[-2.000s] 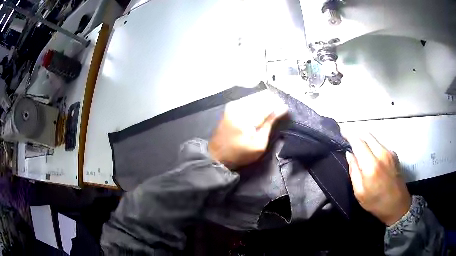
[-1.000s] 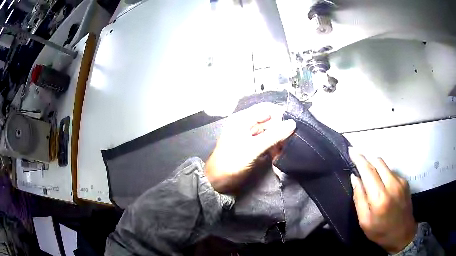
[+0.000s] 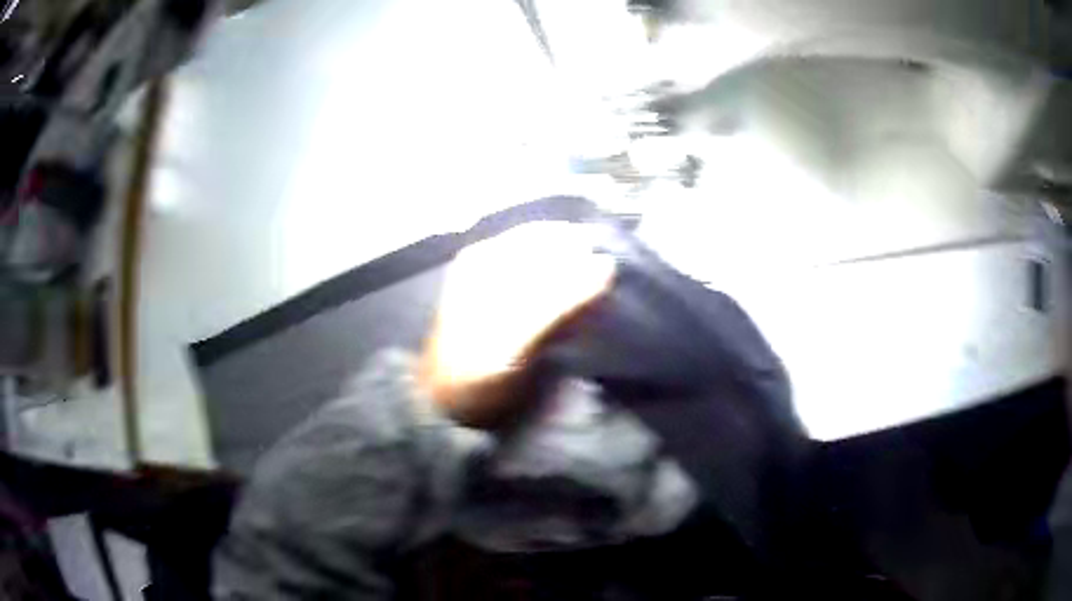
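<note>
The dark garment panel (image 3: 312, 358) lies on the white table, grey side up, with a black border along its far edge. A darker part (image 3: 705, 352) spreads to the right, and its far corner is by the presser foot area (image 3: 635, 176), blurred in glare. My left hand (image 3: 511, 299) is on the cloth just left of that corner, overexposed, with its fingertips closed on the cloth. My right hand is not visible. A pale grey bunched piece (image 3: 623, 470), sleeve or cloth, shows below my left hand; I cannot tell which.
The white machine arm (image 3: 858, 117) is at upper right. The table (image 3: 259, 153) has a brown edge strip (image 3: 141, 223) at left, with blurred objects beyond it. A small dark rectangle (image 3: 1037, 284) shows at the far right. Dark space lies below the table's front edge.
My right hand has left the right side of the cloth and is out of sight. My left hand stays on the cloth. The view has shifted and blurred, and the dark part now looks smoother.
</note>
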